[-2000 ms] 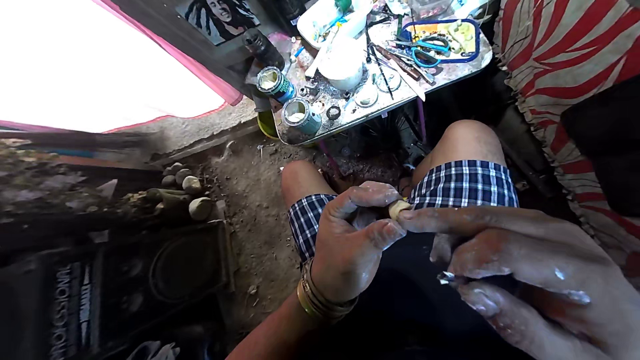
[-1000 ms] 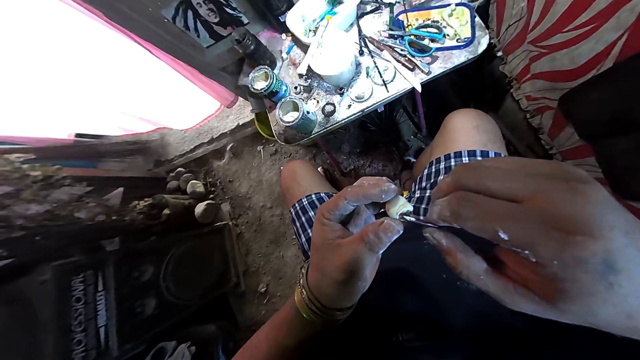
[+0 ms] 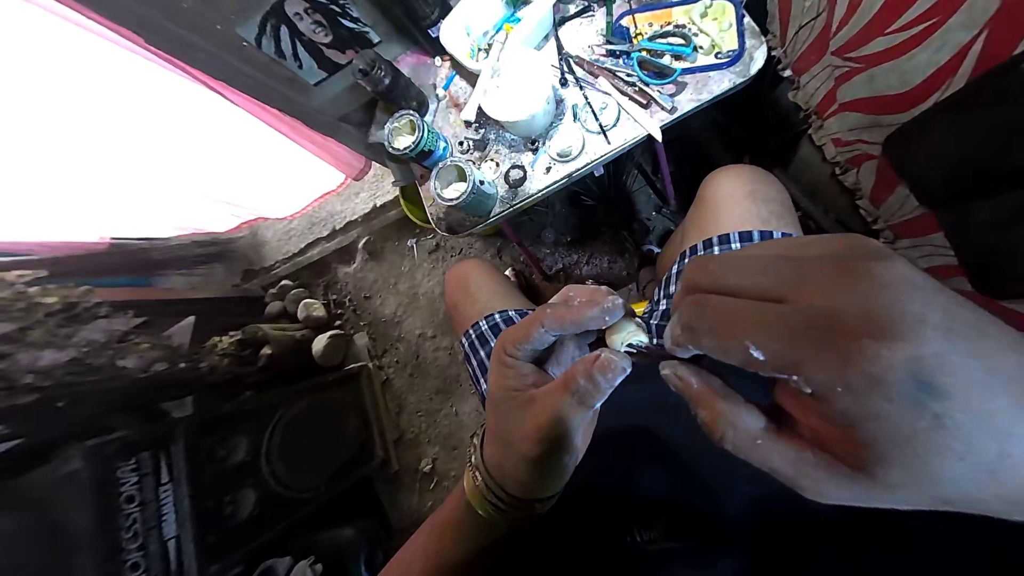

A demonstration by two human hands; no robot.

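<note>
Between the thumb and fingers of my left hand is a small cream-coloured rounded piece, its material not clear. My right hand is close on its right side, slightly blurred, with a thin dark tool between thumb and fingers; its tip meets the piece. Whitish residue marks the fingers of both hands. Bracelets circle my left wrist. Both hands are above my lap, over dark clothing and plaid shorts.
Beyond my knees stands a stained table with open cans, a white container, blue-handled scissors and a blue-rimmed tray. Left are round stones and a loudspeaker. Red-and-white fabric hangs at right.
Two seconds ago my right fingertip touched the piece and the tool pointed away from it. Since then my right hand has brought the tool's tip against the piece. My left hand still holds the piece.
</note>
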